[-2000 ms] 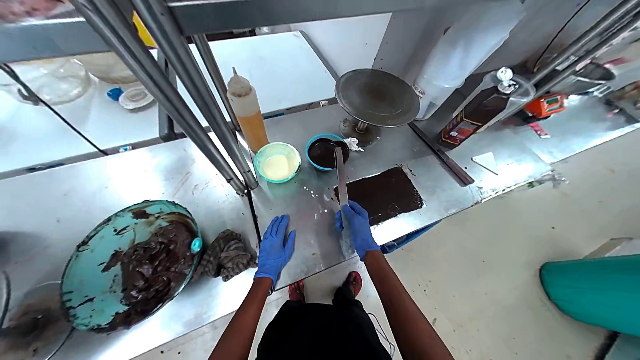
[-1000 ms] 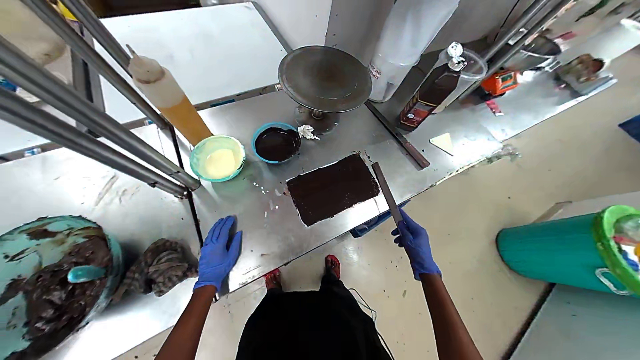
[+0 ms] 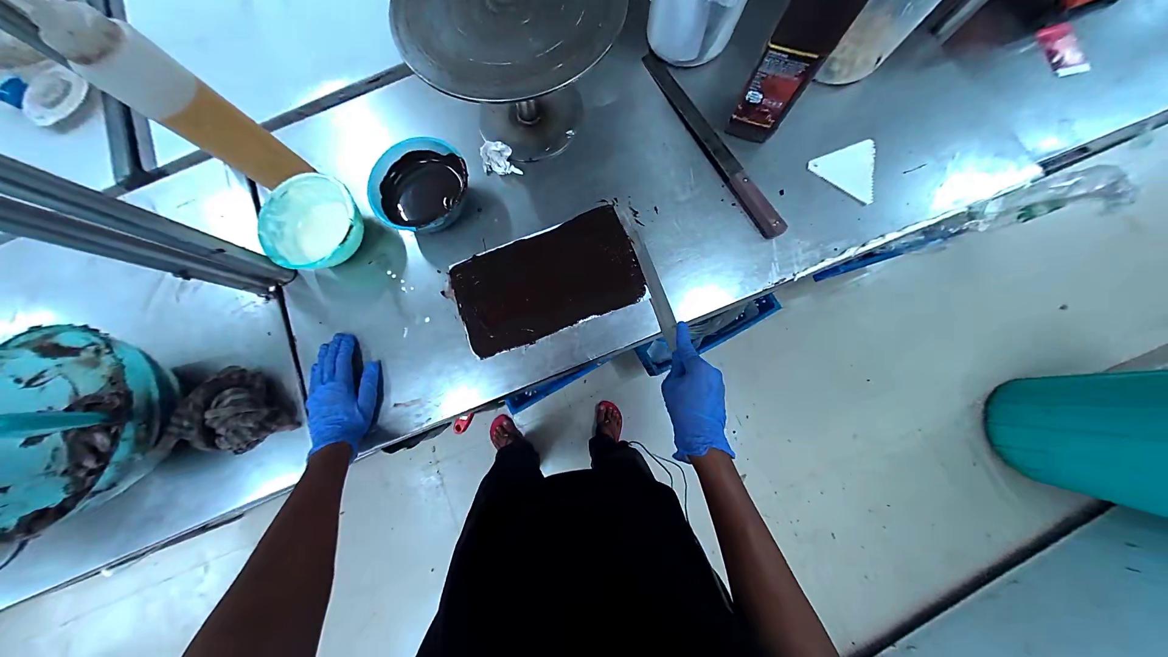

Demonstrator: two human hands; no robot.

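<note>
My right hand point(image 3: 697, 397), in a blue glove, grips a long flat metal spatula point(image 3: 650, 274). Its blade lies along the right edge of a dark chocolate-coloured rectangular layer point(image 3: 550, 281) on the steel table. My left hand point(image 3: 342, 394), also gloved in blue, rests flat on the table left of the layer, fingers slightly apart, holding nothing. Beyond the layer stand a blue bowl of glossy dark chocolate point(image 3: 422, 185) and a pale green bowl of cream-coloured mixture point(image 3: 310, 221). A long knife point(image 3: 716, 151) lies to the right of these.
A metal turntable point(image 3: 511, 46) stands at the back beside crumpled white paper point(image 3: 499, 158). A white triangular scraper point(image 3: 847, 171) lies right. A brown bottle point(image 3: 789, 68) stands behind. On the left are a turquoise tub point(image 3: 64, 365) and a crumpled cloth point(image 3: 235, 411). A squeeze bottle point(image 3: 219, 119) leans toward the green bowl.
My right hand with the spatula has moved from the layer's upper left side to its right edge. The chocolate layer's surface, partly covered by the spatula earlier, shows fully. The view has moved closer.
</note>
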